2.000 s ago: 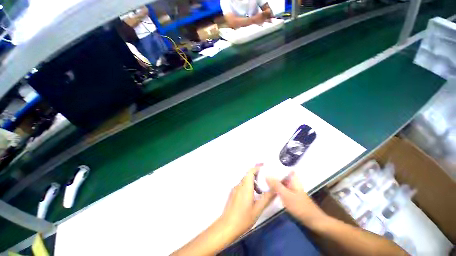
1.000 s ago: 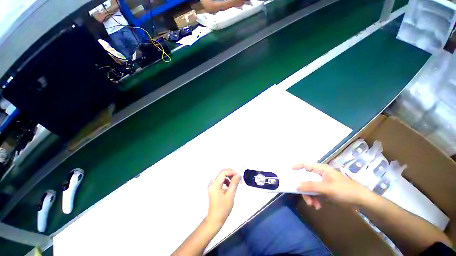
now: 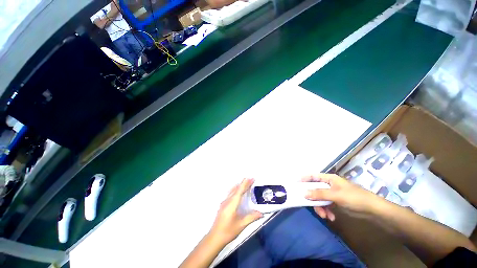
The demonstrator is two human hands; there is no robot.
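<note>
A white handheld device (image 3: 291, 196) with a glossy black oval panel (image 3: 270, 194) lies level above the near edge of the white bench sheet (image 3: 209, 175), panel facing up. My right hand (image 3: 337, 194) grips its handle end. My left hand (image 3: 234, 210) holds the wide end, with fingers at its far side and thumb below. Something thin and clear seems to show at my left fingers, perhaps a bag; it is too blurred to be sure.
Two white devices (image 3: 94, 197) (image 3: 66, 220) lie on the green conveyor (image 3: 157, 152) at the left. An open carton (image 3: 444, 141) at the right holds several bagged devices (image 3: 380, 160). A dark panel stands beyond the belt, with a person (image 3: 117, 31) behind.
Since one second ago, my left hand has closed around the wide end of the device. Earlier, the device pointed away over the sheet; it has turned crosswise and my right hand holds its handle.
</note>
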